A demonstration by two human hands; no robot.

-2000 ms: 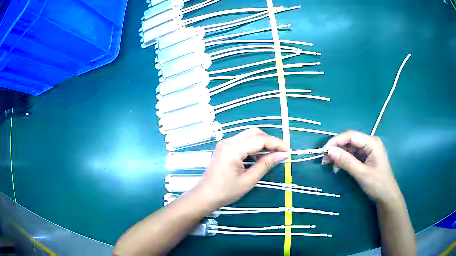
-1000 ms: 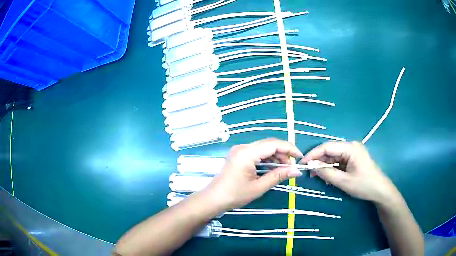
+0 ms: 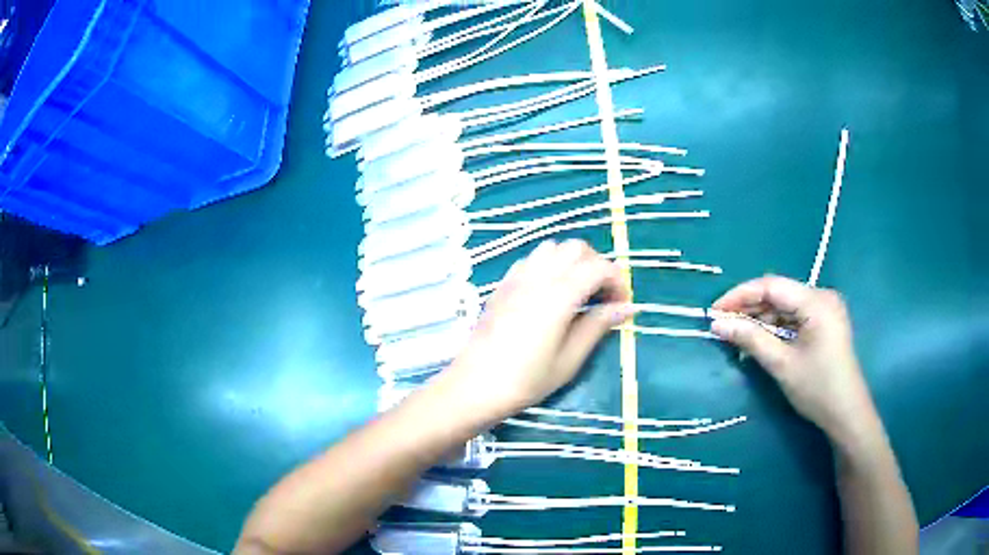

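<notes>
My left hand [image 3: 559, 325] has its thumb and fingertips closed on a thin white lead wire [image 3: 669, 311] near the yellow line. A second lead runs just below it. My right hand [image 3: 797, 331] pinches the far end of the upper lead; a small dark mark shows at the fingertips. A long white marker tube strip [image 3: 831, 211] sticks up from behind my right hand. Silver-white blocks [image 3: 412, 266] lie in a column at left, leads fanned to the right. My left hand and forearm hide some blocks. Whether a sleeve sits on the lead end cannot be told.
A blue plastic tote [image 3: 163, 119] stands at the upper left. Yellow line tape [image 3: 629, 455] runs down the green table [image 3: 217, 358] under the leads. More blocks with leads [image 3: 434, 497] lie below my left forearm. The table's curved edge shows at the lower left.
The blocks now sit lower in the picture. My left hand has moved up the row to another component's lead. My right hand has moved from beside my left fingertips to the lead's end.
</notes>
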